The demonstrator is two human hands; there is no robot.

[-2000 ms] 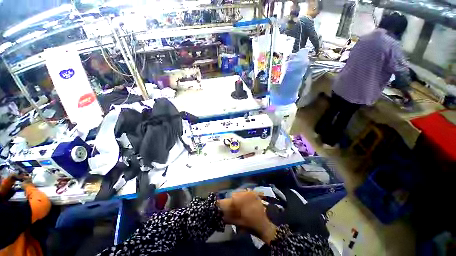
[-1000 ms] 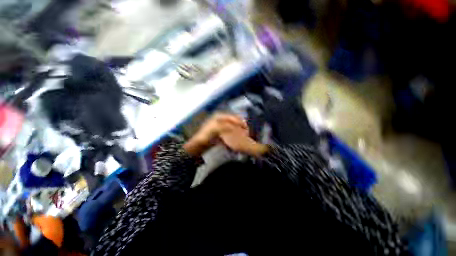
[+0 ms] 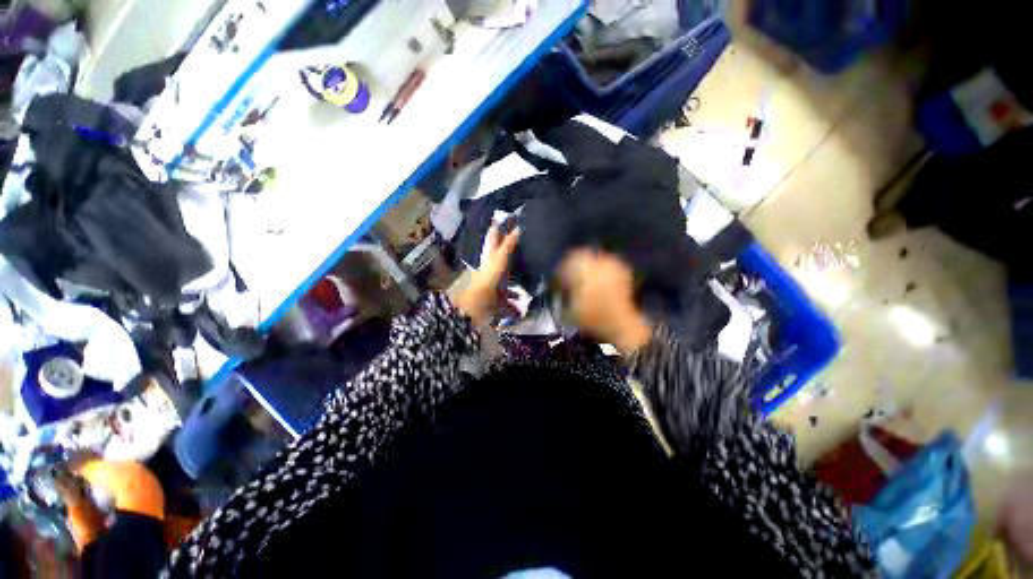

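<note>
Dark garment pieces (image 3: pixel 612 204) with white panels (image 3: pixel 502 174) lie heaped over a bright blue crate (image 3: pixel 807 328) in front of me. My left hand (image 3: pixel 489 271) is at the near left edge of the heap, thumb and fingers at the cloth; it seems to hold an edge, though the fingertips are partly hidden. My right hand (image 3: pixel 603 296) is blurred and lies on or against the dark cloth; whether its fingers grip the cloth cannot be told.
The white sewing table (image 3: pixel 306 215) has a blue edge, a yellow and purple roll (image 3: pixel 343 88) and a reddish-brown tool (image 3: pixel 403 95). A dark garment bundle (image 3: pixel 102 215) lies left. A darker blue crate (image 3: pixel 651 85) stands beyond, a light blue bag (image 3: pixel 929 509) lower right, and a person's orange sleeve (image 3: pixel 127 489) lower left.
The view has tilted down and turned. My hands, earlier together, are now apart at the dark cloth heap, with the right hand further right.
</note>
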